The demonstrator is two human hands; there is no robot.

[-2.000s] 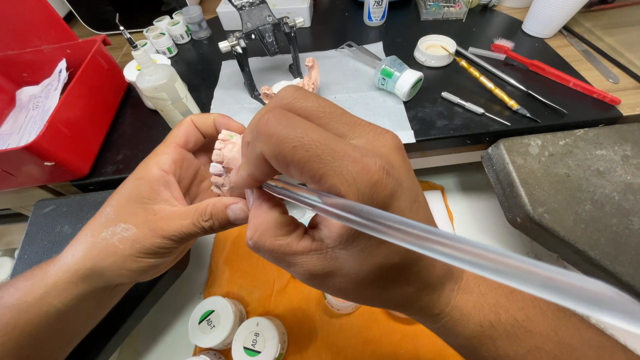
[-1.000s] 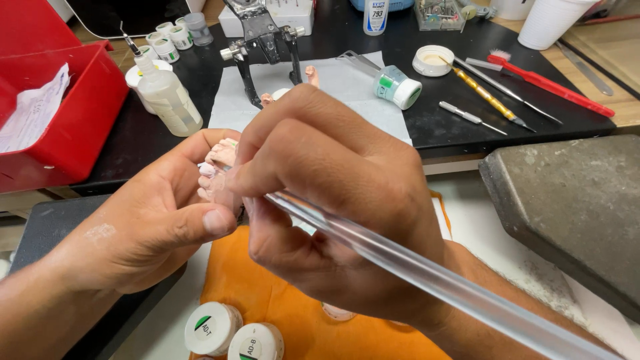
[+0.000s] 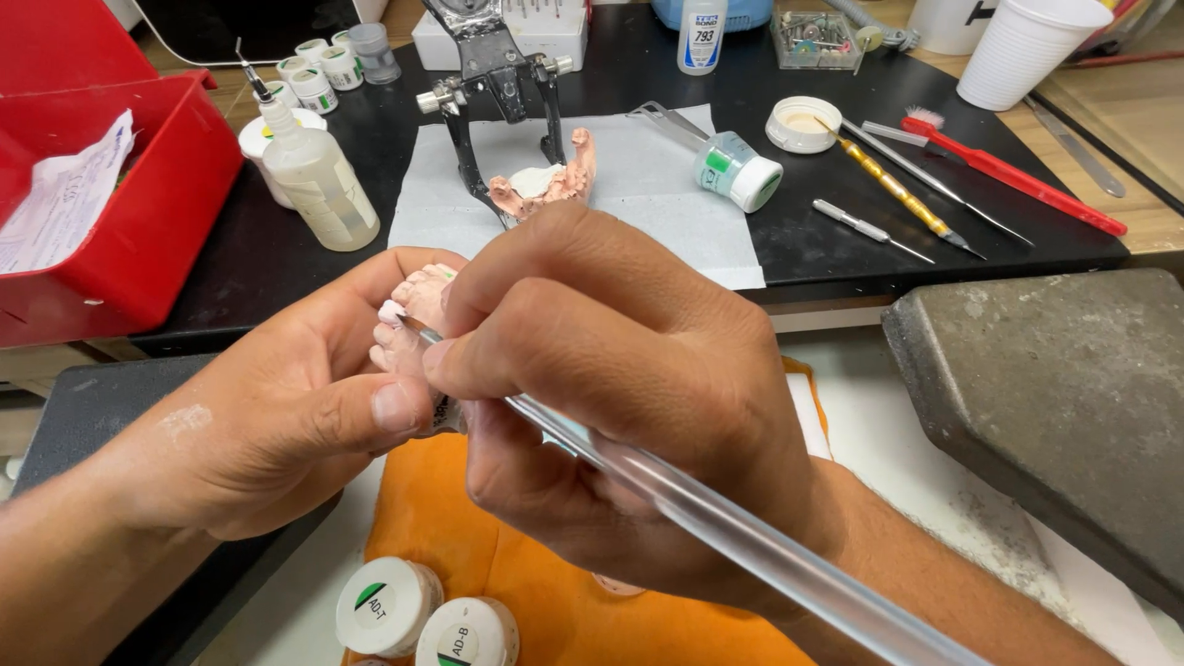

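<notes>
My left hand (image 3: 305, 388) grips a pink plaster dental model (image 3: 427, 301) between thumb and fingers. One tooth (image 3: 391, 313) on it is bright white. In my right hand (image 3: 610, 370) is a long brush-like tool with a clear handle (image 3: 703, 518), held like a pen. Its dark, narrow tip touches or nearly touches the white tooth. My right fingers hide part of the model. Beyond my hands, a black articulator (image 3: 499, 83) carries another pink model (image 3: 564, 180) above a pale sheet of paper (image 3: 666, 227).
An orange cloth (image 3: 518, 546) with white-lidded jars (image 3: 384, 606) lies below my hands. At left are a red box (image 3: 176, 203) and a dropper bottle (image 3: 324, 185). A tilted jar (image 3: 735, 171), a gold-handled brush (image 3: 888, 185) and a red toothbrush (image 3: 1027, 176) lie behind; a grey armrest-like block (image 3: 1054, 398) is at right.
The tool's tip and the white tooth now show past my right fingers, which hid the tip in the earlier frames. Both hands keep their holds.
</notes>
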